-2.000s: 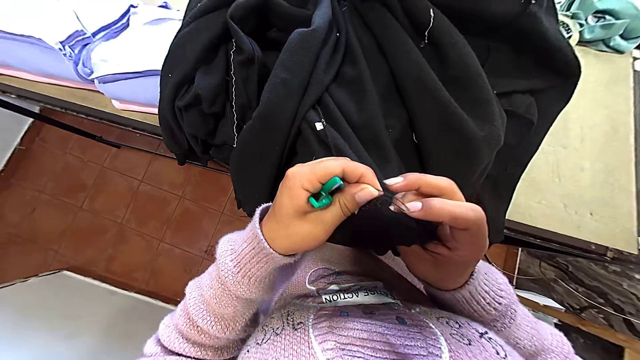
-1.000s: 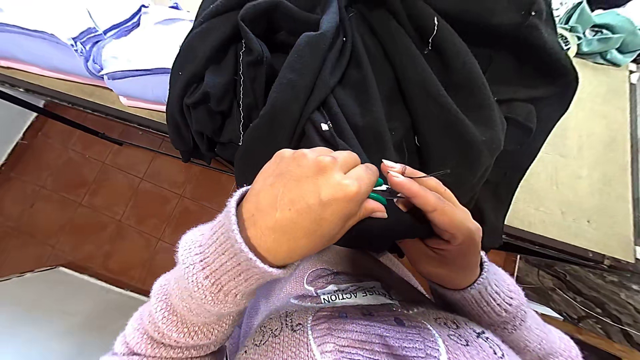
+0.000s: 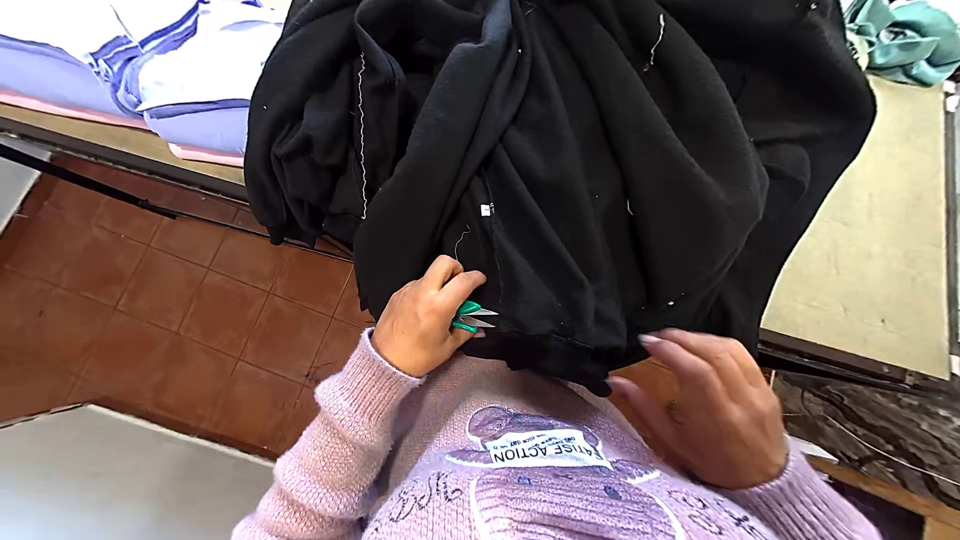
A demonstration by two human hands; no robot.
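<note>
A black fabric garment (image 3: 555, 187) lies in folds over the table edge and hangs toward my body. My left hand (image 3: 426, 315) holds green-handled thread snips (image 3: 471, 318), their blades parted and pointing right over the garment's lower band. Near the right end of that band, my right hand (image 3: 705, 405) is raised with fingers apart, holding nothing visible. A small white tag (image 3: 486, 209) shows on the cloth above my left hand. Loose light thread (image 3: 363, 135) runs down the left folds, and another thread (image 3: 658, 41) lies at upper right.
Folded white and lilac cloth (image 3: 199, 82) is stacked on the table at upper left. Green fabric (image 3: 911, 37) lies at the upper right on the beige tabletop (image 3: 870, 225). Tiled floor (image 3: 195, 300) shows below left, beside a pale surface (image 3: 142, 480).
My hands were together at the garment's edge and are now apart. The left hand has moved left with the snips; the right hand has let go of the cloth and moved right.
</note>
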